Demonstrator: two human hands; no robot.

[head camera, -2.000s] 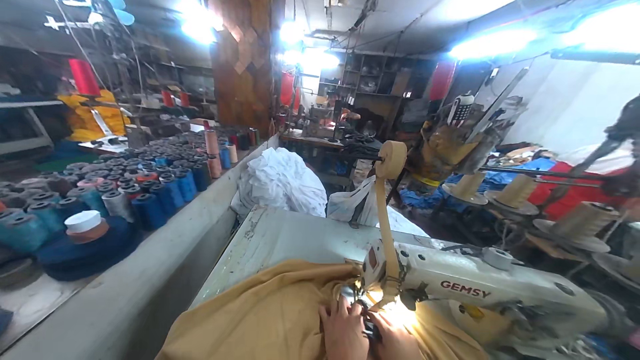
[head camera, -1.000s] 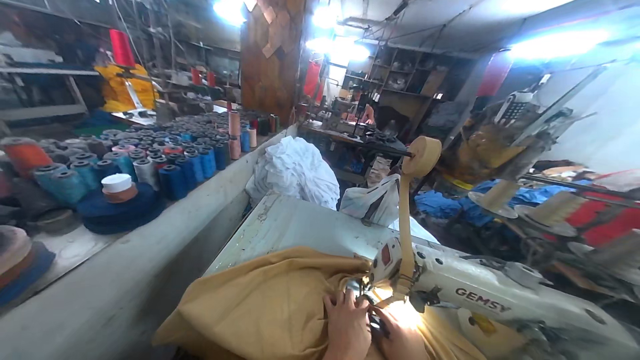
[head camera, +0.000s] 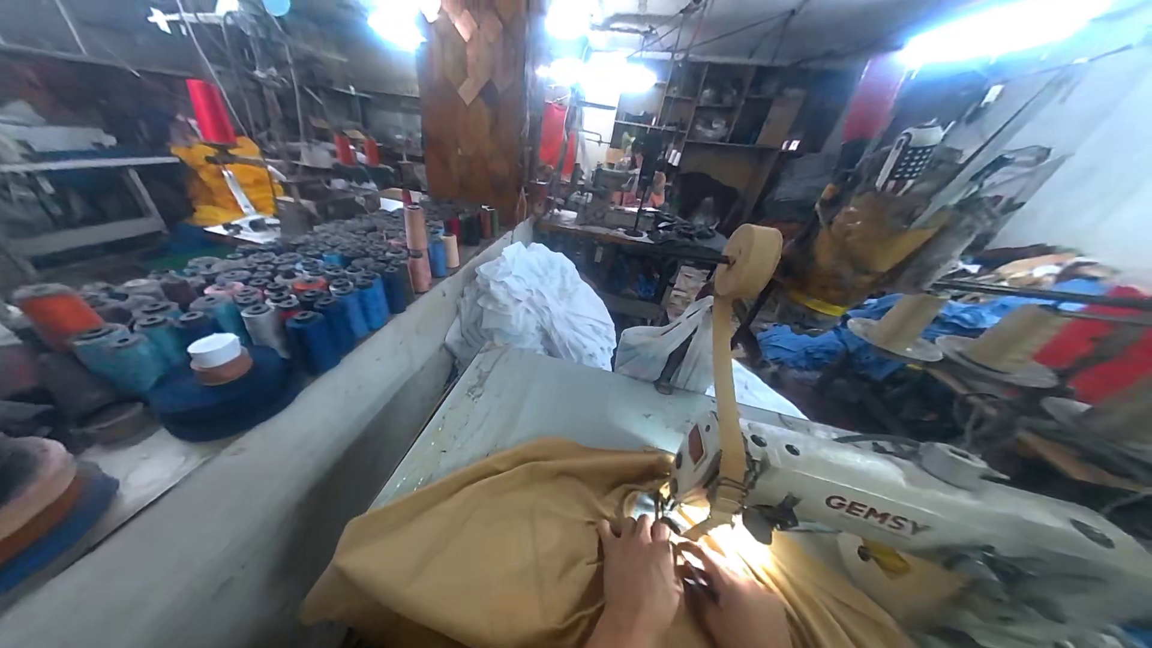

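A Gemsy industrial sewing machine (head camera: 873,513) stands at the lower right, its lamp lighting the needle area. My left hand (head camera: 637,571) rests on tan fabric (head camera: 477,549) just in front of the needle, fingers spread slightly. Close beside it, my right hand (head camera: 733,594) is on the same fabric, partly washed out by the glare; a small dark object shows between the two hands, too unclear to name. Tan tape (head camera: 726,387) runs from a roll (head camera: 749,261) on a holder down to the machine's head. The fabric bunches left of the needle and drapes on the right.
A low wall ledge on the left bears many thread spools (head camera: 261,297) and a navy tape roll (head camera: 225,396). White cloth (head camera: 540,306) is heaped behind the machine table (head camera: 540,387). Thread cones (head camera: 909,324) stand at the right, near blue fabric (head camera: 810,346).
Both hands stay close to the needle on the tan fabric. The view has shifted a little between frames; nothing else has plainly changed.
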